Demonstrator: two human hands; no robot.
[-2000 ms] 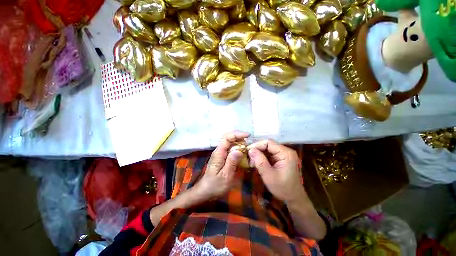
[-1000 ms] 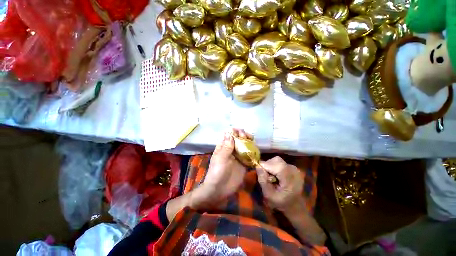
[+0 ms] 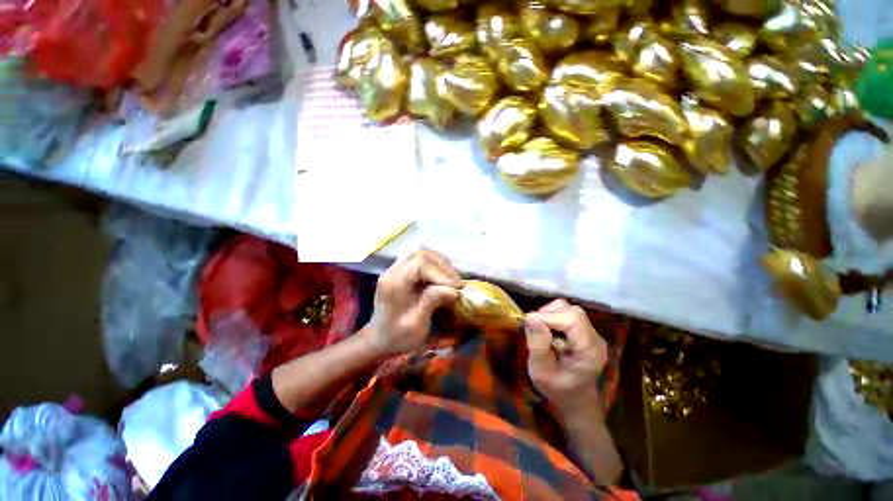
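Note:
A plump, shiny gold stuffed ingot (image 3: 488,304) is held above the checked apron, just below the table edge. My left hand (image 3: 414,299) pinches its left end between thumb and fingers. My right hand (image 3: 566,349) is at its right tip with thumb and fingers closed together, and a small gold bit shows between the fingers. Whether a needle, thread or blades are in the right hand is too small to tell. Many gold ingots (image 3: 543,166) are heaped on the white-covered table (image 3: 490,230).
A printed sheet (image 3: 348,186) lies on the table's left part, with red plastic (image 3: 98,44) further left. A plush doll (image 3: 813,205) is cut off at the right. An open cardboard box (image 3: 729,391) with gold pieces and a white sack (image 3: 852,421) stand below the table edge.
The view has shifted and tilted. Since the earliest frame, the ingot has come into fuller view between my hands. Since the middle one, it lies flatter and my left fingers have moved to its left end.

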